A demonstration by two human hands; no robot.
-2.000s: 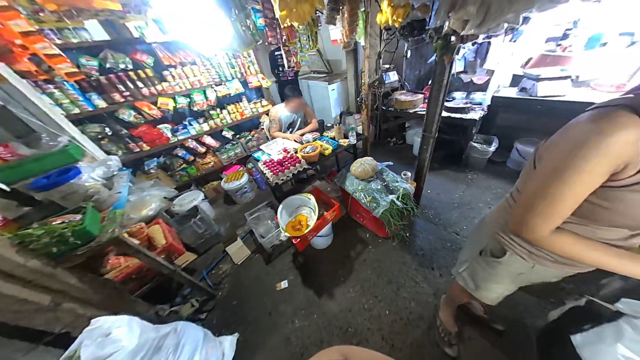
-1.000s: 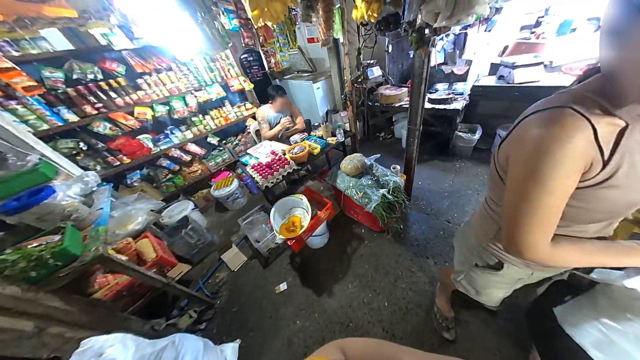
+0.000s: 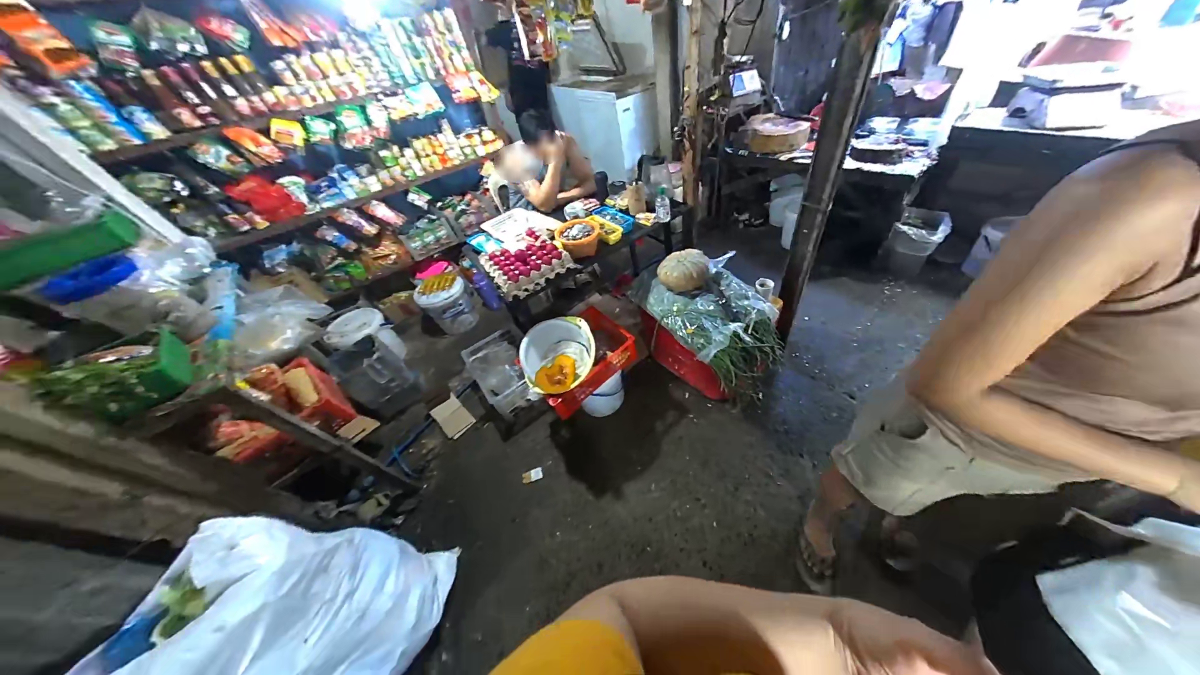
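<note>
A bare arm of mine [image 3: 731, 619] with a mustard-yellow sleeve crosses the bottom edge, pointing right; which arm it is cannot be told. Neither my left hand nor my right hand can be made out, so whatever they hold is hidden. Left of the arm lies a white plastic bag [image 3: 309, 591] with something green showing through. To its right is a black container [image 3: 1008, 586] with white plastic sheeting [image 3: 1116, 600] over it. Farther ahead, a white bucket [image 3: 536, 342] holding a cut piece of orange squash [image 3: 556, 373] rests by a red crate [image 3: 614, 342].
A person [image 3: 1059, 347] in a brown sleeveless top stands close at right. Another person [image 3: 553, 173] sits behind a low table with red eggs [image 3: 520, 262]. A whole squash [image 3: 683, 270] lies on bagged greens, beside a wooden post [image 3: 830, 169]. Stocked shelves [image 3: 234, 122] line the left.
The seated person has raised a hand to the face. My arm shows more at the bottom edge. The standing person's head has left the view.
</note>
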